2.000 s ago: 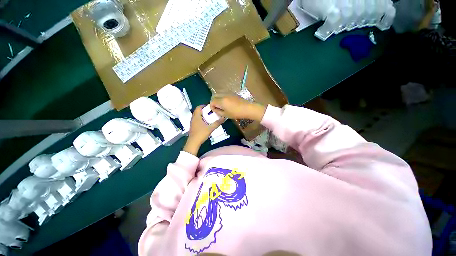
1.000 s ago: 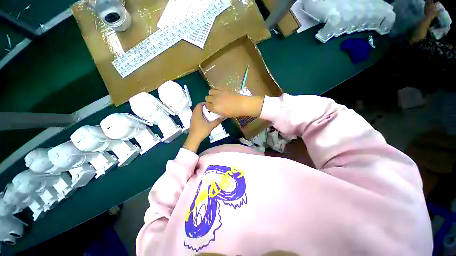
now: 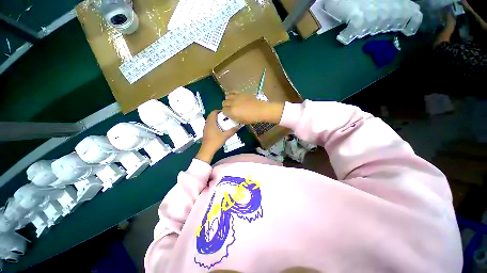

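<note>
My left hand [image 3: 212,133] is closed around the white head of a camera unit [image 3: 226,122], which shows a small dark mark. The unit's white foot [image 3: 233,143] sticks out below toward my body. My right hand [image 3: 246,109] is over the head's upper right side with fingertips bent together against it; whether they hold a label is too small to tell. A row of white camera units [image 3: 126,135] stands to the left. A dark label sheet [image 3: 261,128] lies in the open carton [image 3: 277,81], partly under my right wrist.
Label sheets [image 3: 181,43] and a tape roll [image 3: 120,21] lie on flat cardboard [image 3: 107,69]. A green stick [image 3: 261,82] is in the carton. More white units [image 3: 374,18] and a blue cloth [image 3: 380,49] are at the right. Another person's arm [image 3: 447,29] shows top right.
My right hand has shifted slightly over the held unit, and its dark mark shows again. My left hand has stayed nearly still. The other person's arms at the top right have moved.
</note>
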